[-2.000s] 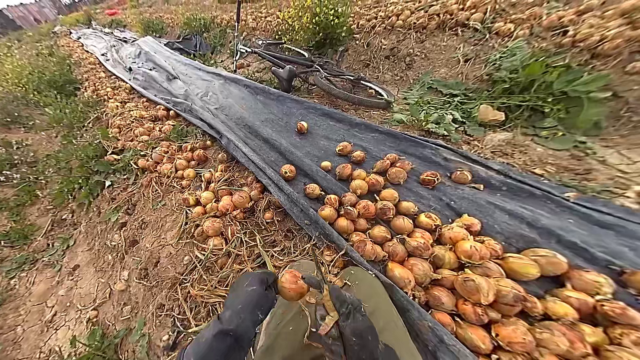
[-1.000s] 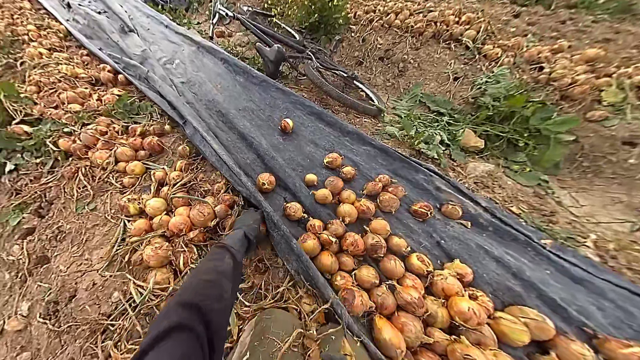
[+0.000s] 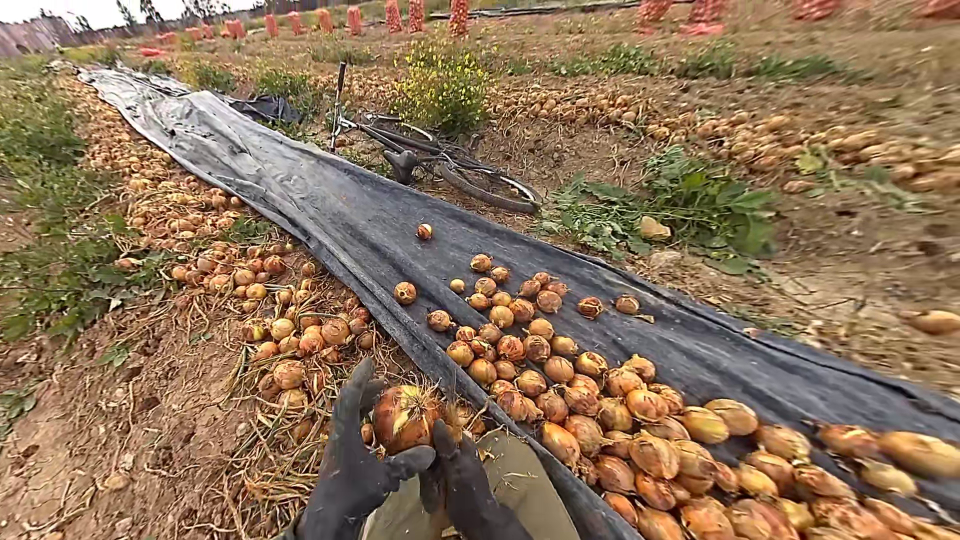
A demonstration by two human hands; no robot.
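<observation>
In a dark glove, my left hand [image 3: 360, 450] is cupped around a large onion [image 3: 406, 418], whose stringy roots face up. My right hand [image 3: 465, 487], gloved too, is close at the onion's lower right side, its fingers near the left thumb; whether it holds anything is hidden. Both hands are above my trousered legs, at the near edge of a black fabric sheet [image 3: 360, 217]. Many onions [image 3: 585, 397] lie heaped on the sheet to the right, with a few loose ones farther up. More onions [image 3: 311, 337] rest on the soil at left among dry stalks.
A bicycle [image 3: 450, 161] lies on its side beyond the sheet. Pulled green weeds [image 3: 675, 202] and a yellow-flowered bush [image 3: 444, 86] are past the far edge. Rows of onions [image 3: 600, 105] and red mesh sacks [image 3: 459, 16] stretch across the field behind.
One second ago my left hand reached down to the soil at the sheet's edge; now it is back before my legs around a large onion. My right hand has come back into view.
</observation>
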